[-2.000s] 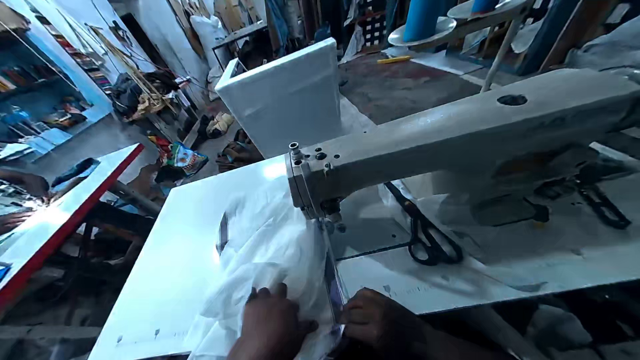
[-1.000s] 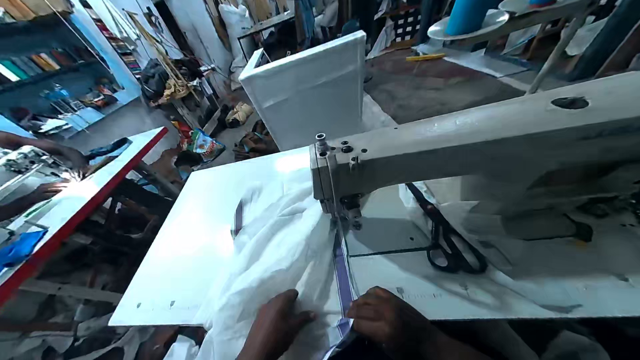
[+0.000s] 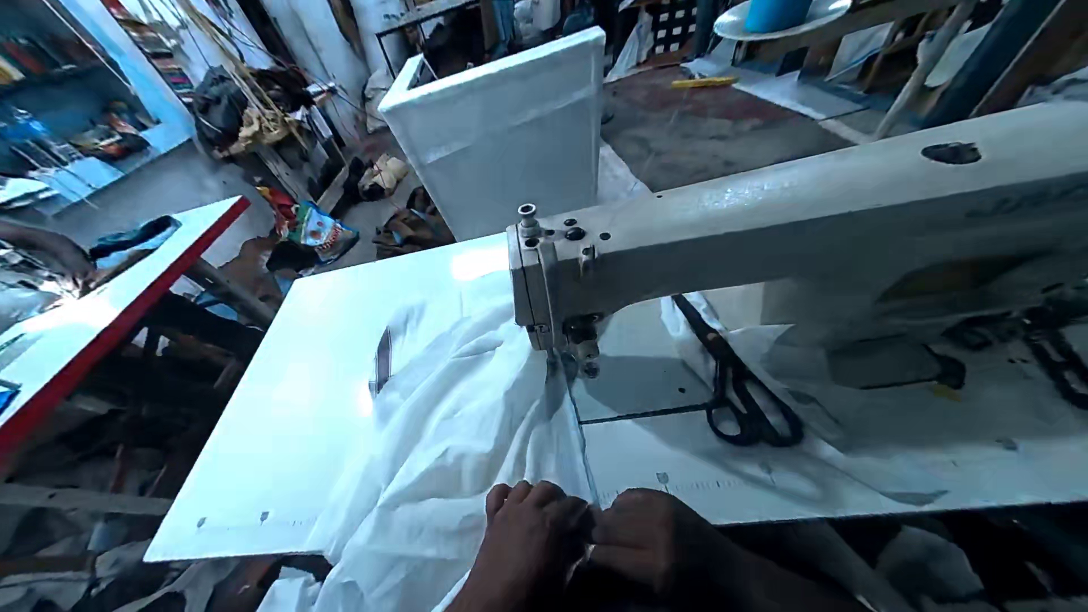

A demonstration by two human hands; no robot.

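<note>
White fabric [image 3: 459, 408] lies bunched on the white sewing table [image 3: 280, 408], its right edge running up under the head of an industrial sewing machine [image 3: 722, 229]. At the table's front edge, my left hand [image 3: 535, 535] is closed on the fabric. My right hand [image 3: 646, 544] touches it on the right, fingers curled at the cloth's edge; the fingertips of both are hidden. Black-handled scissors [image 3: 748, 408] rest right of the needle area, blades pointing away. A small dark strip [image 3: 383, 360] shows at the fabric's left side.
A white panel-like box [image 3: 510, 127] stands behind the table. To the left is another white table with a red edge [image 3: 119, 331], where a co-worker's hand [image 3: 68, 255] is at a machine. Bags [image 3: 314, 229] and cloth lie on the floor; a blue thread cone [image 3: 778, 13] is at top right.
My hands have come closer together at the fabric's edge. The purple strip seen between the machine and my hands a second ago no longer shows there. The view has shifted somewhat.
</note>
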